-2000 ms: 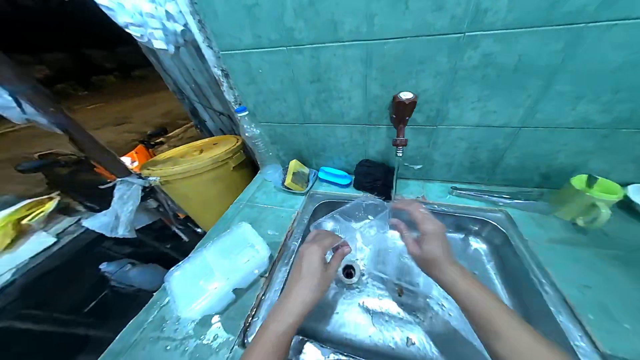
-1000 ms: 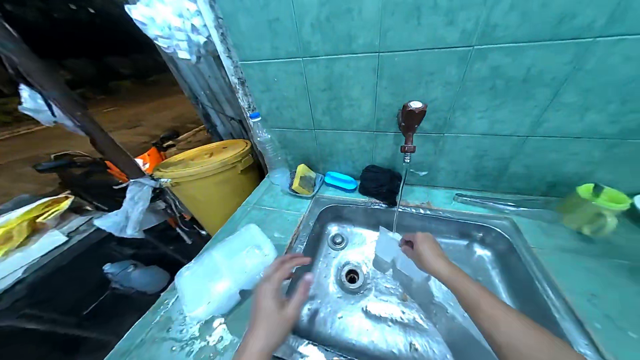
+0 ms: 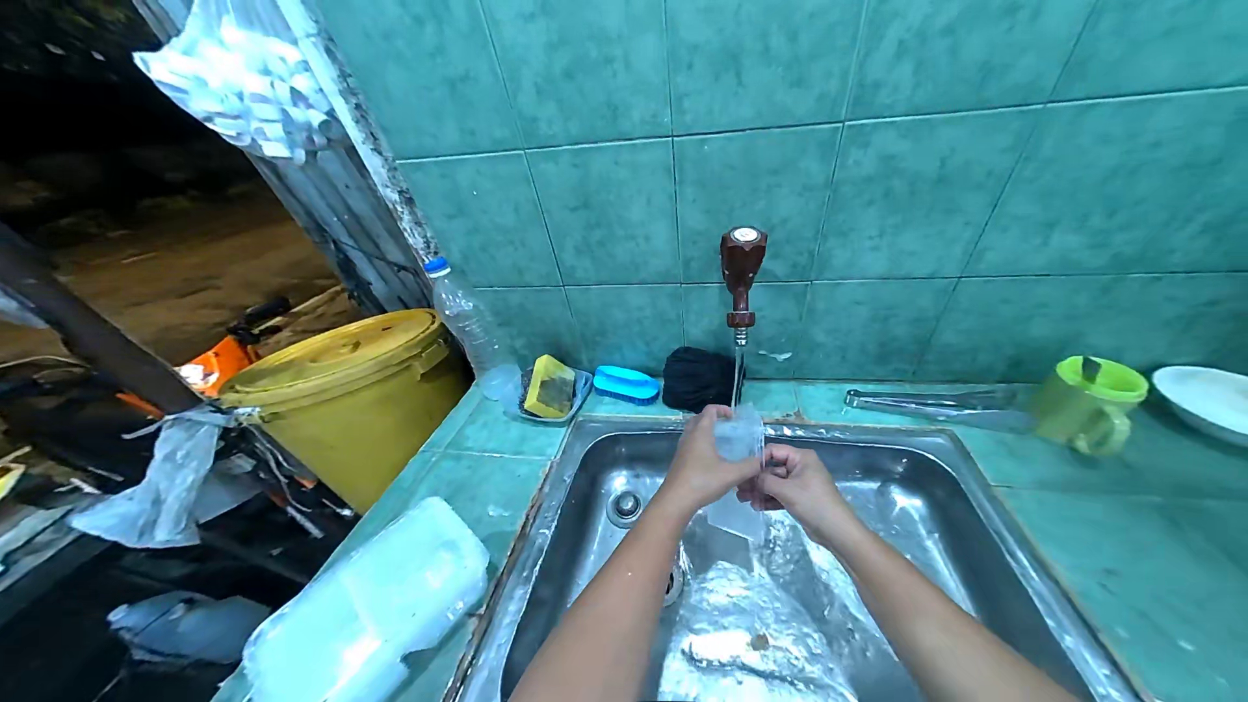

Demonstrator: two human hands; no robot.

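Note:
My left hand [image 3: 704,462] and my right hand [image 3: 792,484] meet over the stainless steel sink [image 3: 916,585], just below the faucet [image 3: 742,278] with its dark red handle. Between them they hold a thin clear plastic piece [image 3: 738,436]; its exact form is hard to tell. Water runs down from the faucet onto it. The left thumb and fingers grip its near left side, and the right fingertips pinch its lower right edge. A clear part hangs beneath the hands. My left forearm partly covers the drain.
On the left counter lies a large translucent block [image 3: 375,604], perhaps ice. Along the wall stand a plastic bottle [image 3: 468,322], a yellow sponge [image 3: 550,386] in a dish, a blue brush [image 3: 626,384], a black cloth [image 3: 700,378], metal tongs [image 3: 926,402], a green mug [image 3: 1084,405] and a white plate [image 3: 1204,395]. A yellow lidded bucket [image 3: 361,409] stands left.
One second ago my left hand was apart and empty, low over the sink's left side, while my right held the clear plastic. Now both hands hold it under the faucet.

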